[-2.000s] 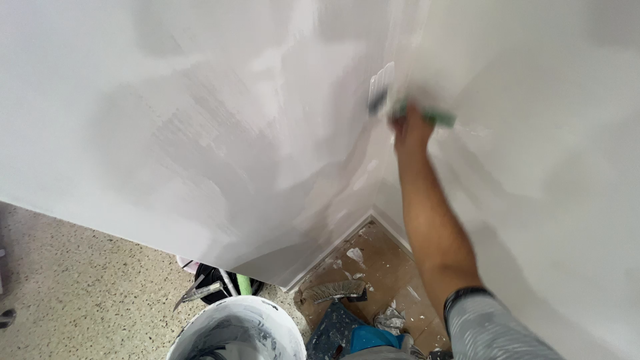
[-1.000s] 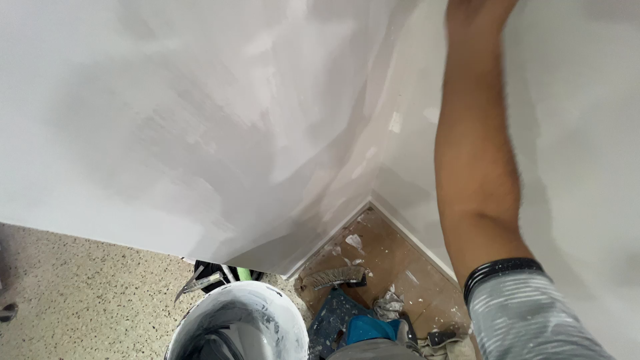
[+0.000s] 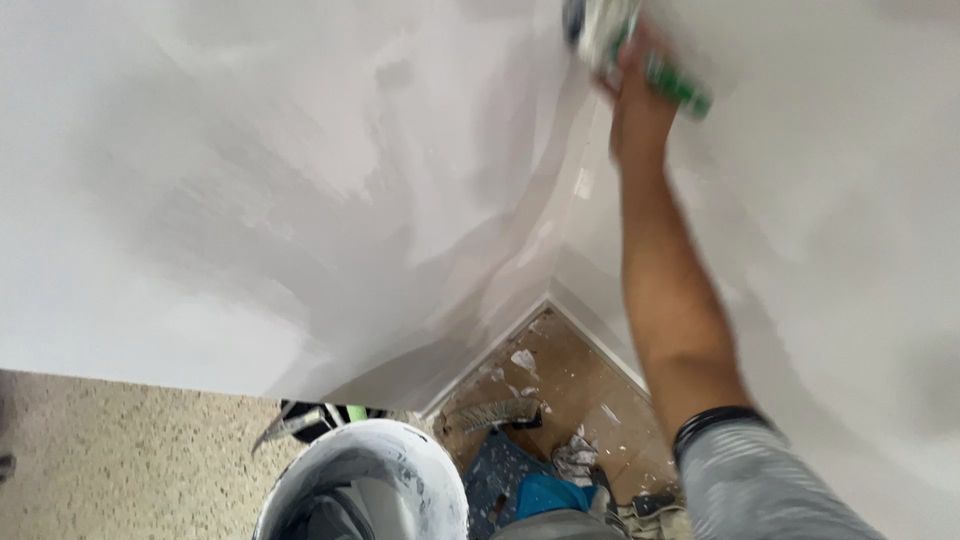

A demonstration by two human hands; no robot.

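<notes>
My right hand (image 3: 637, 64) is shut on the green handle of a paintbrush (image 3: 679, 86), high up at the inner corner where two white walls meet. The brush's pale, blurred head points up and left, close to the left wall (image 3: 300, 187), with a dark blurred part at its far edge. My right arm, in a grey sleeve, reaches up in front of the right wall (image 3: 840, 225). Grey and pinkish patches mark both walls. A white bucket (image 3: 442, 472) smeared with paint stands at the bottom; dark and light things inside it are only partly seen. My left hand is out of view.
Beneath the corner, brown floor covering (image 3: 577, 382) bears white flakes, a long-bristled brush (image 3: 495, 415) and a crumpled rag (image 3: 576, 456). My paint-spotted blue trousers (image 3: 502, 469) and a bright blue cloth (image 3: 551, 495) show at the bottom. Tools (image 3: 307, 421) lie behind the bucket on speckled floor (image 3: 150, 457).
Two seconds ago my right hand was lower along the corner with the brush. One second ago it was mostly beyond the top edge; now it is back in view, farther left.
</notes>
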